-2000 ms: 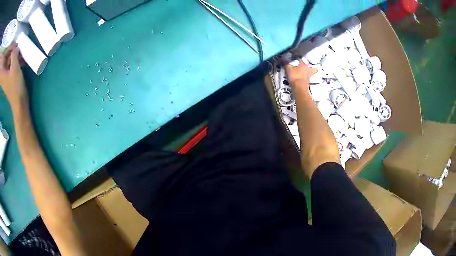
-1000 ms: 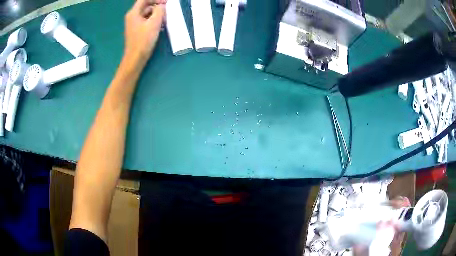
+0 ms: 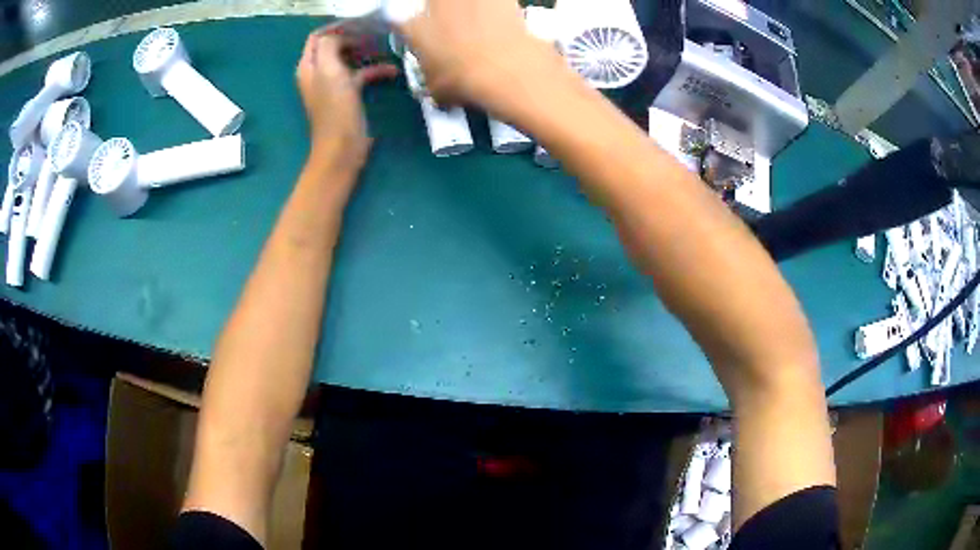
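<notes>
My left hand (image 3: 342, 91) is at the top of the bench, thumb and fingers apart, beside a blurred white piece (image 3: 371, 19) cut by the upper edge. Whether it touches the piece is unclear. My right hand (image 3: 462, 54) reaches across and closes on this white piece; its shape is mostly hidden. White handles (image 3: 447, 131) lie in a row under and beside my right hand. A white fan body with a spoked round grille (image 3: 605, 56) lies behind my right forearm.
Several white fan bodies (image 3: 193, 97) lie at left. Tiny screws (image 3: 559, 285) are scattered mid-bench. The screw feeder (image 3: 731, 102) is at back right, with the black screwdriver (image 3: 860, 204) before it. White covers (image 3: 935, 279) are heaped at right. An open carton (image 3: 699, 494) is below.
My right hand has come up from the carton at lower right to the top of the bench beside my left hand. A grille now shows beside the row. The view has shifted slightly.
</notes>
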